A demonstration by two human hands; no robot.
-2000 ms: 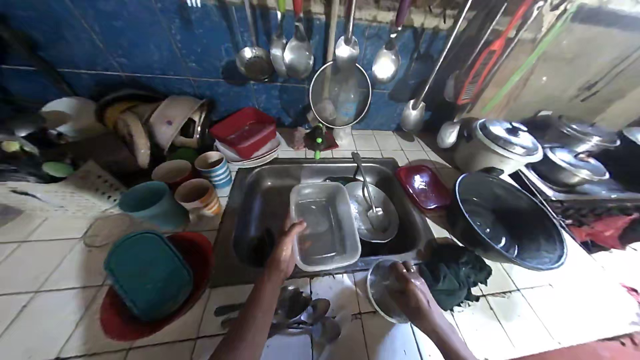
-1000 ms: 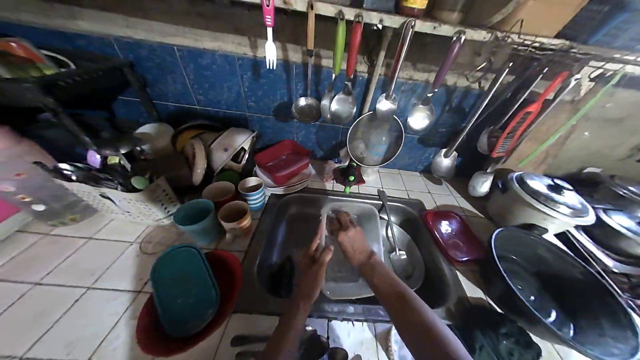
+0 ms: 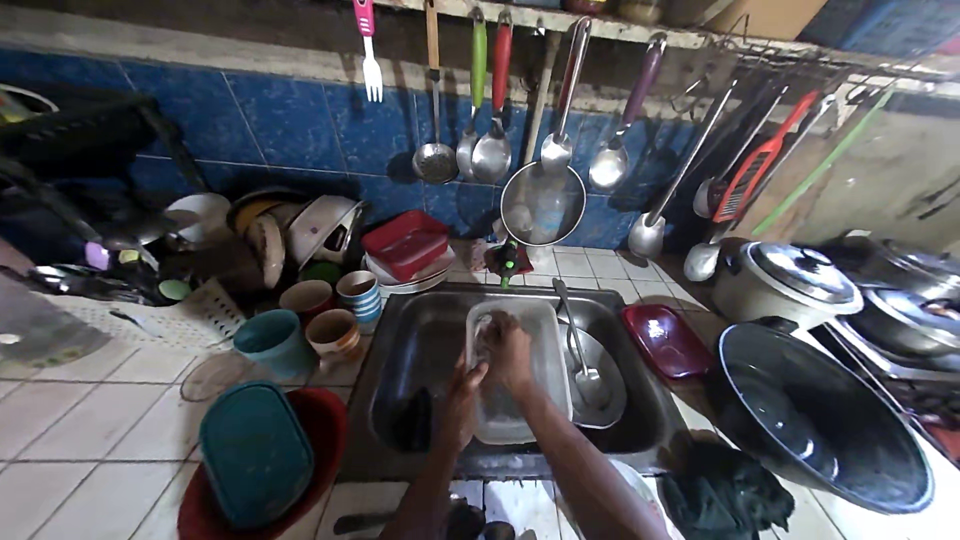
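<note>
A clear rectangular plastic container (image 3: 536,409) is held over the steel sink (image 3: 405,337). My left hand (image 3: 466,382) grips its left wall. My right hand (image 3: 506,349) is inside it, near the upper left corner, with fingers curled; whether it holds something there cannot be told. Behind the container's right side, a metal bowl (image 3: 611,382) lies in the sink with a metal ladle or spoon (image 3: 589,386) in it. Below my forearms, dark utensils (image 3: 364,521) lie partly hidden on the white tiles.
Left of the sink stand cups (image 3: 276,341), a red basin (image 3: 330,420) with a teal lid (image 3: 255,450), and a cutlery basket (image 3: 180,319). On the right are a maroon dish (image 3: 666,341), a large dark pot (image 3: 817,420) and a dark cloth (image 3: 724,487). Utensils and a strainer (image 3: 544,202) hang behind.
Two seconds ago my right hand was at a round container near the front edge; it has since moved into the rectangular container. My left hand still holds that container's left side.
</note>
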